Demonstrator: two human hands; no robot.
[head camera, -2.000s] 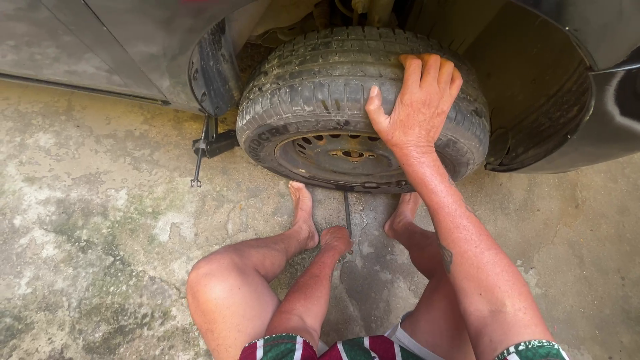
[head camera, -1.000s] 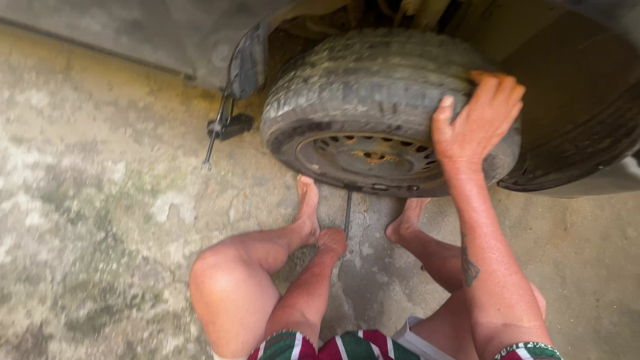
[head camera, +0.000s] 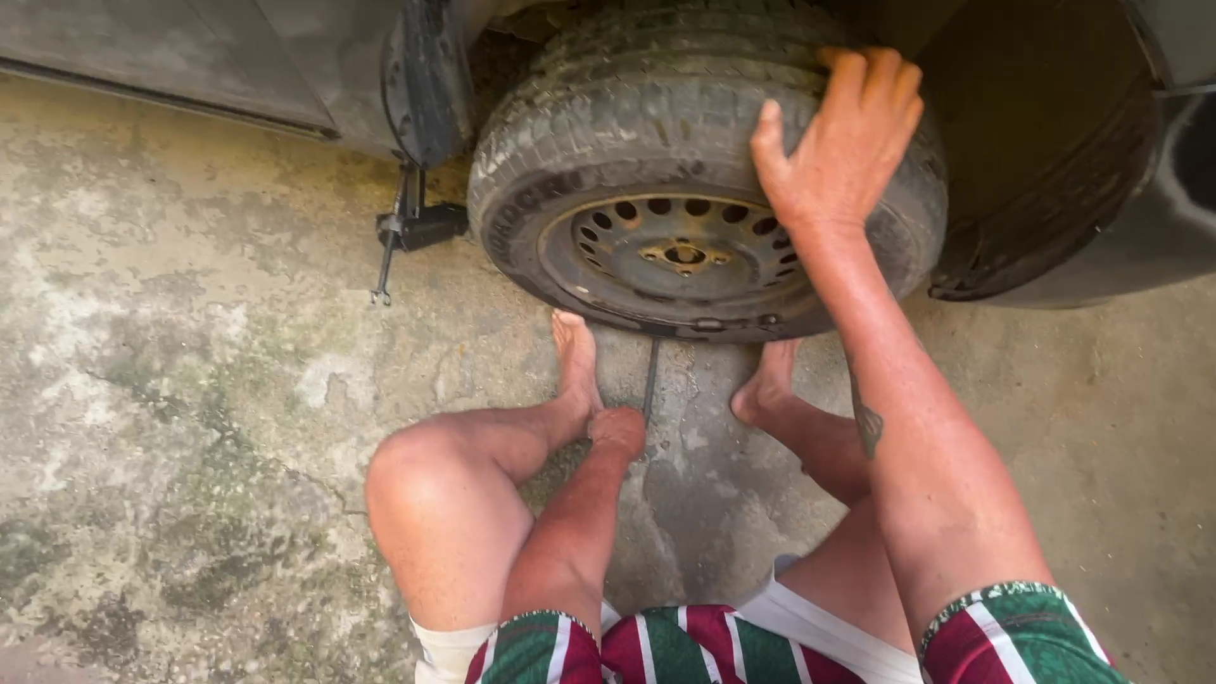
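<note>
A worn tyre on a rusty steel wheel (head camera: 684, 252) stands upright in the wheel arch of a dark car. My right hand (head camera: 845, 133) lies on the tread at its upper right, fingers spread over the top and thumb apart. My left hand (head camera: 619, 432) is low between my legs, closed on a thin dark metal bar (head camera: 653, 375) whose far end runs in under the bottom of the tyre. The wheel's centre hole and bolt holes are visible, with no bolts seen in them. The hub behind is hidden by the wheel.
A black car jack (head camera: 418, 226) with a hooked rod stands under the sill, left of the tyre. The car's door panel (head camera: 171, 57) and the bumper (head camera: 1121, 237) flank the arch. My bare feet are on the stained concrete floor (head camera: 237, 399), one on each side of the bar.
My right hand stays on the tyre's upper right throughout, and my left hand stays low by the bar. The view has shifted; no other plain change shows.
</note>
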